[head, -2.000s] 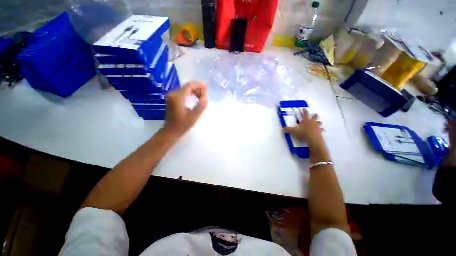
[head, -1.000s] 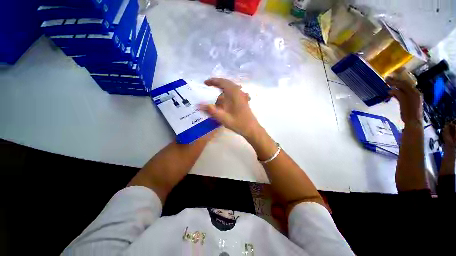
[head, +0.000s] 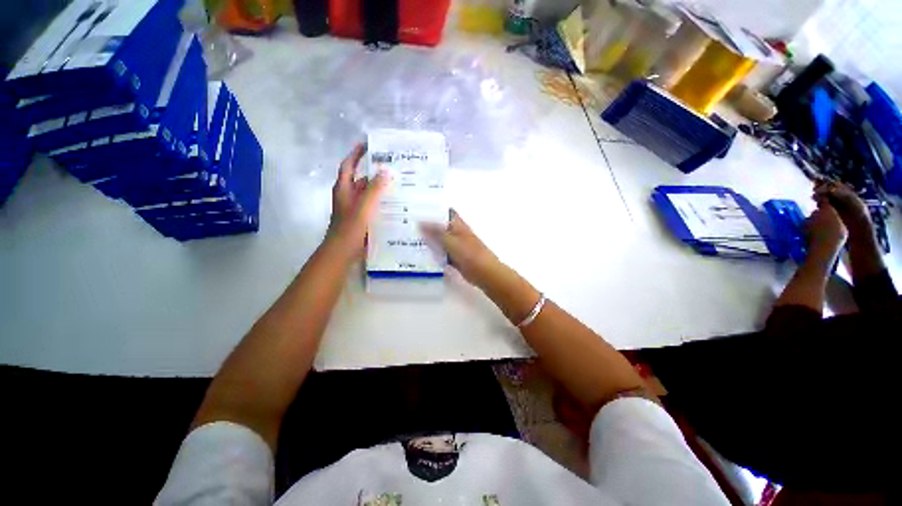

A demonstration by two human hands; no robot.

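A cable box (head: 407,222) is upright in front of me with its white printed back facing up and a blue edge at its near end. My left hand (head: 354,198) grips its left side, with the thumb on the printed face. My right hand (head: 457,245) is at its lower right side, fingers closed on the edge and partly blurred. A heap of clear plastic pieces (head: 435,94) lies on the table just behind the box.
A leaning stack of blue-edged boxes (head: 213,168) stands at left. At right are an open box with tray (head: 714,219), a dark blue box on its side (head: 665,126) and another person's hands (head: 831,222). A red bag (head: 420,20) stands at the back.
The box has turned from its picture face to its printed back and now stands straight before me. My right hand has moved onto its edge. The other person's arms have shifted.
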